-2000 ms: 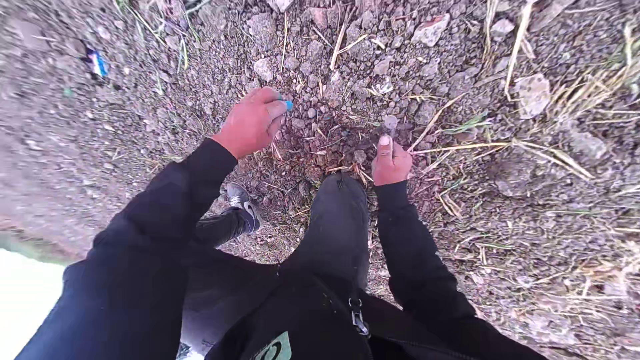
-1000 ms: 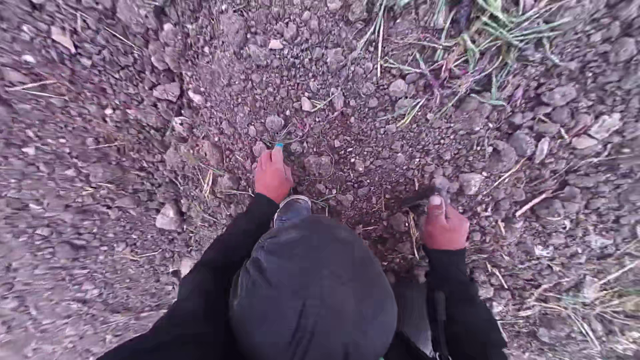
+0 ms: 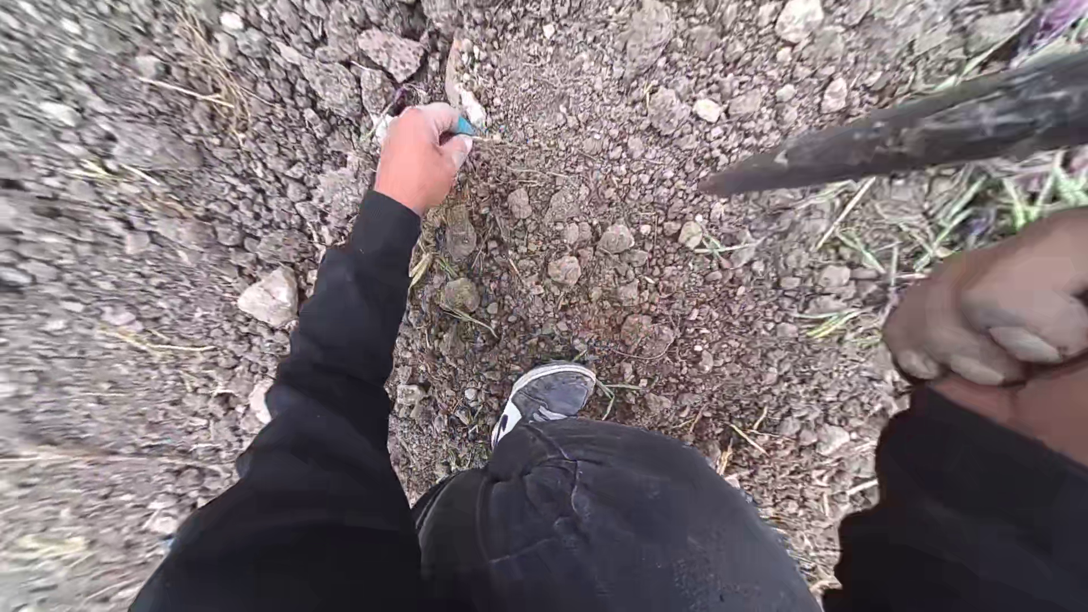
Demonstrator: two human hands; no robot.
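My left hand (image 3: 422, 157) is low over the stony soil, its thumb and fingers closed on a small blue-green object (image 3: 465, 127). What that object is cannot be told. At the right edge is my right hand (image 3: 994, 306), fingers curled and partly out of view. Above it a dark, pointed tool or stake (image 3: 901, 127) slants in from the right edge, its tip over the soil towards the middle. Whether my right fingers close round its far end is hidden past the frame edge.
Loose clods and stones cover the ground, with a larger pale stone (image 3: 270, 297) left of my left sleeve. Green grass stems (image 3: 952, 208) lie at the right. My shoe (image 3: 552, 391) and bent knee (image 3: 595, 510) are at the bottom middle.
My right hand was low near the ground and now appears large at the right edge, with the pointed dark thing above it. My left hand still holds the blue-green object. The view has shifted.
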